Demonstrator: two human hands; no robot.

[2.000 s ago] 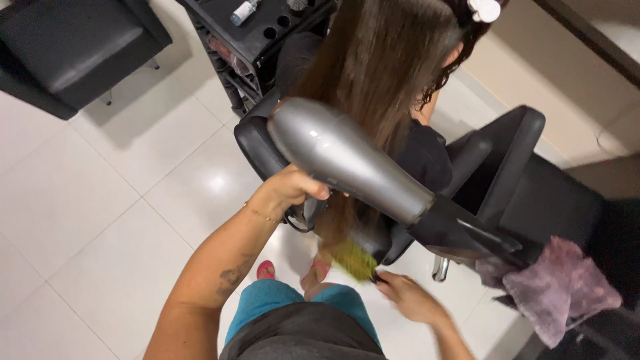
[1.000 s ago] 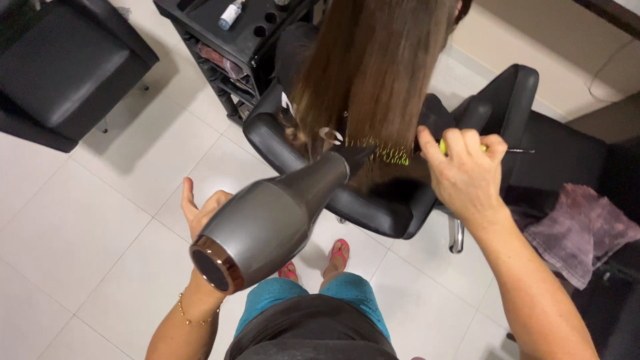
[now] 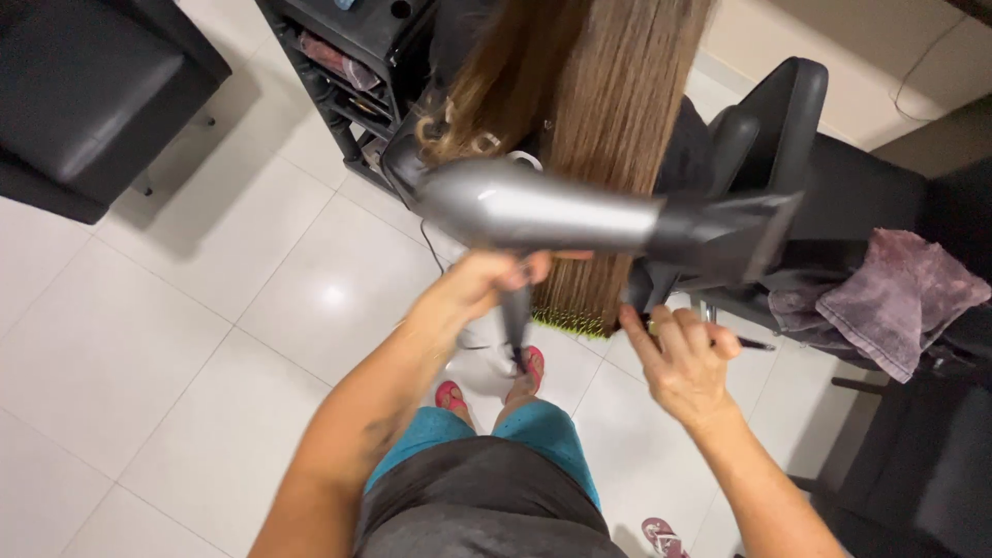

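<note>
My left hand [image 3: 492,283] grips the handle of a silver hair dryer [image 3: 542,205], which is blurred and lies across the view with its black nozzle to the right. Long brown hair [image 3: 612,101] of a seated person hangs down behind the dryer. At the hair's lower ends sits a hairbrush with yellow-green bristles [image 3: 572,322]. My right hand [image 3: 686,360] is closed around the brush's dark handle, just right of the hair. Wavier strands and pale clips [image 3: 487,142] show at the left of the straight hair.
A black trolley [image 3: 395,46] with shelves stands at the upper left of the person. Black salon chairs are at far left [image 3: 101,101] and right [image 3: 783,124]. A mauve towel [image 3: 899,298] hangs at the right. A dark cord [image 3: 432,248] runs near the dryer. One flip-flop [image 3: 663,536] lies on the floor.
The dryer has swung from pointing up at the hair to pointing right. My right hand and the brush have moved down to the hair's ends.
</note>
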